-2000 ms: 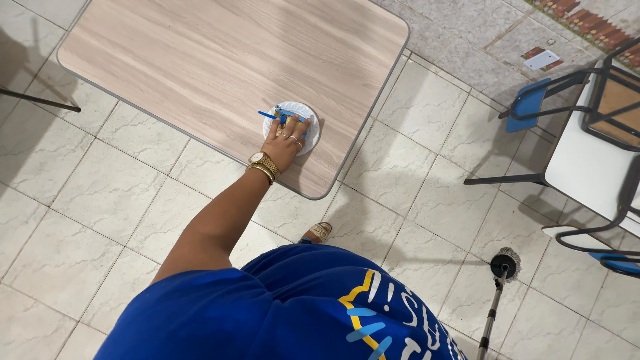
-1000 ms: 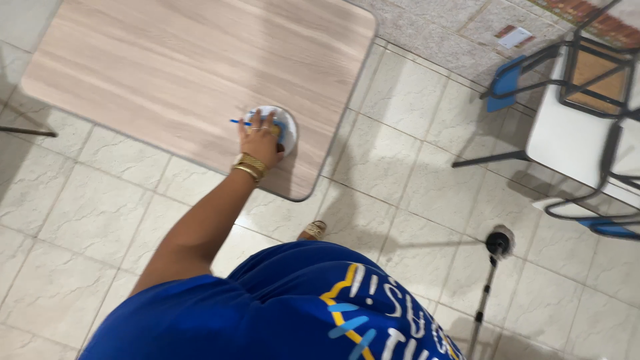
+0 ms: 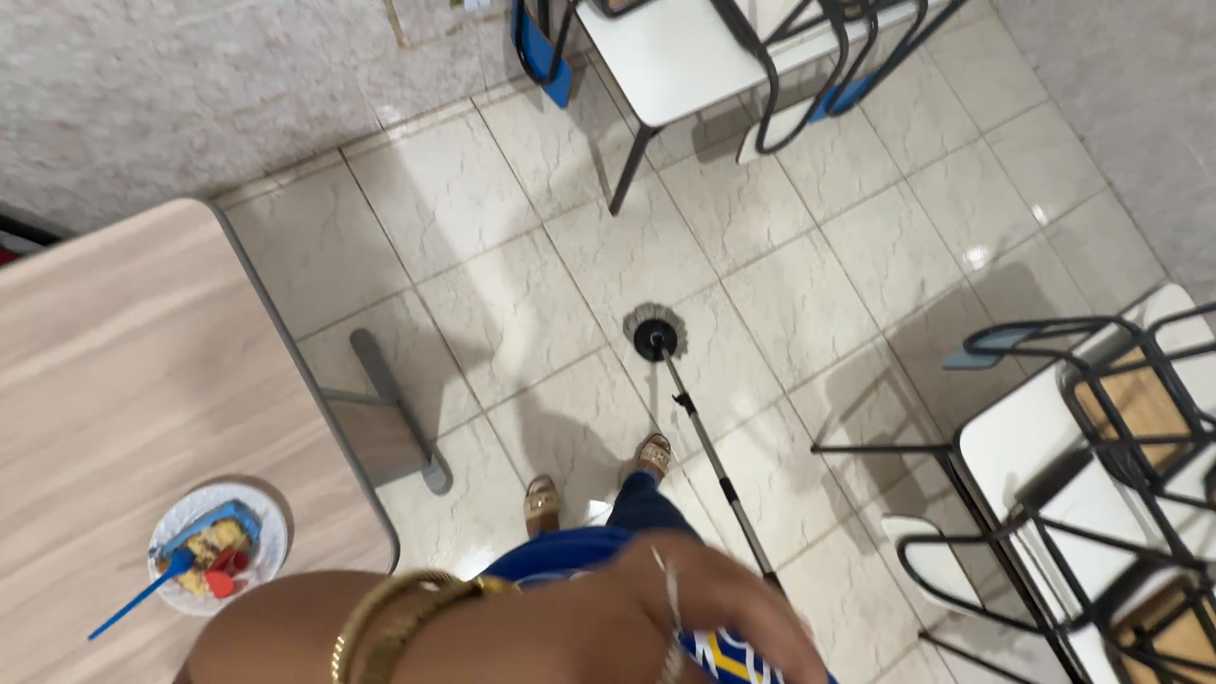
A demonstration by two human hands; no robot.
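My left hand (image 3: 703, 598), with gold bracelets at its wrist, crosses the bottom of the head view in front of my blue shirt. It overlaps the upper visible end of the mop handle (image 3: 714, 458); blur hides whether its fingers grip anything. The round mop head (image 3: 655, 337) rests on the tiles beyond my feet. On the wood-grain table (image 3: 114, 351) at left sits a white plate (image 3: 270, 543) with a piece of blue-frosted cake (image 3: 207, 549), red pieces (image 3: 224, 576) and a blue plastic utensil (image 3: 139, 597). My right hand is not visible.
White tables stand at the top (image 3: 655, 81) and right (image 3: 993, 446), with black-framed chairs (image 3: 1140, 399) upside down on them. Their legs reach into the tiled floor (image 3: 494, 275). A grey table foot (image 3: 399, 408) juts out beside the wood-grain table. Walls run along the upper left and upper right.
My left hand has left the plate, which it covered earlier, and is now in front of my body by the mop handle. The plate remains on the table. The view has turned strongly.
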